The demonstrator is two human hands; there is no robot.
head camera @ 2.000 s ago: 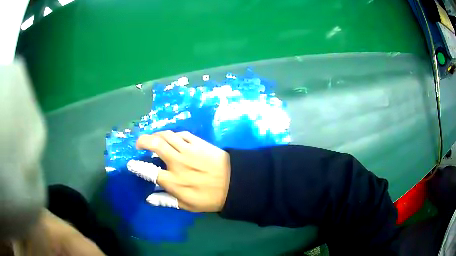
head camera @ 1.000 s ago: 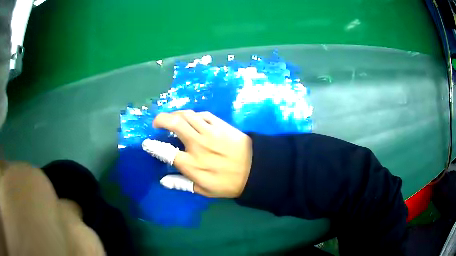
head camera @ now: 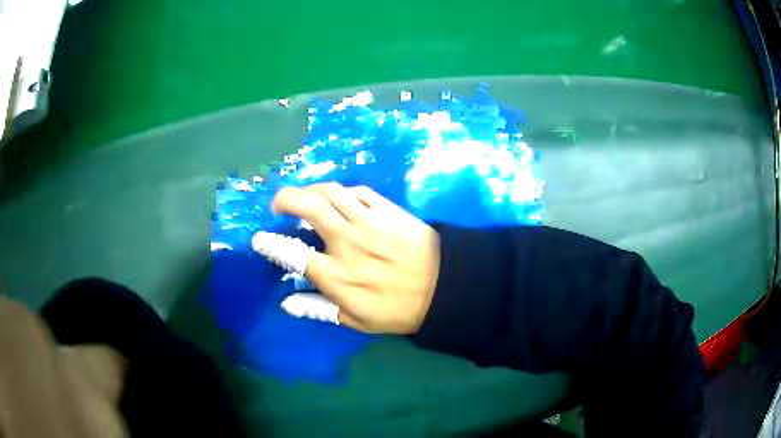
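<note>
A loose pile of shiny blue film pieces (head camera: pixel 467 201) lies on the grey-green mat strip, with strong white glare on its right part. My right hand (head camera: pixel 368 257) is palm down over the left part of the pile, fingers pointing left. White finger cots cover its index finger and thumb, which are apart. A small pale bit shows between them; whether it is touched is unclear. My left hand (head camera: pixel 60 376) is blurred, close to the camera and cut off at the lower left; its fingertips and anything in it cannot be made out.
The glossy green bench surface (head camera: pixel 360 43) lies beyond the mat (head camera: pixel 642 188). A white machine part (head camera: pixel 32 73) stands at the upper left. A red object (head camera: pixel 724 345) shows at the bench's right edge. Small whitish bits lie around the pile.
The pile and my right hand sit further right and higher in view, the hand still over the same part. The large grey blur at left has gone. My left hand has shifted at the lower left.
</note>
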